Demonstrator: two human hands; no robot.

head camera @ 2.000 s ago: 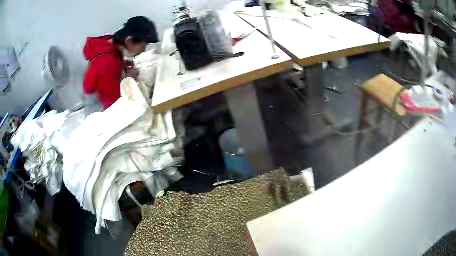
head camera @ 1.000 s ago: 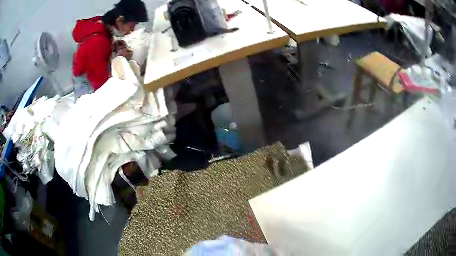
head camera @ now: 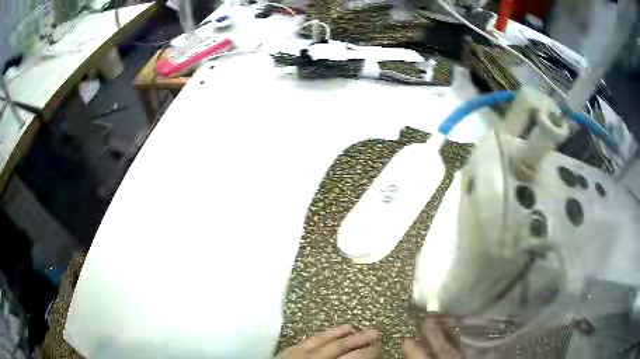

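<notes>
A patterned brown-gold cloth panel (head camera: pixel 330 280) lies on the white table (head camera: pixel 203 203) and runs under the sewing machine head (head camera: pixel 484 245). My left hand (head camera: pixel 337 345) lies flat on the cloth at the bottom edge, fingers apart, cut off by the frame. My right hand (head camera: pixel 431 342) is at the bottom beside the needle area, blurred and partly hidden by the machine; its grip is unclear. The white paddle lamp (head camera: pixel 393 203) on its blue neck hangs over the cloth. The needle area is blurred.
A pink-red power strip (head camera: pixel 193 57) lies at the far left corner by a wooden stool (head camera: pixel 151 80). Bundled dark and white strips (head camera: pixel 351 64) lie at the far edge. Stacked patterned pieces (head camera: pixel 351 26) are behind. Patterned cloth hangs low left.
The view has swung right, from the neighbouring tables and the person in red to the machine head and panel. Both hands now show at the bottom; a pale blue-white shape there is gone.
</notes>
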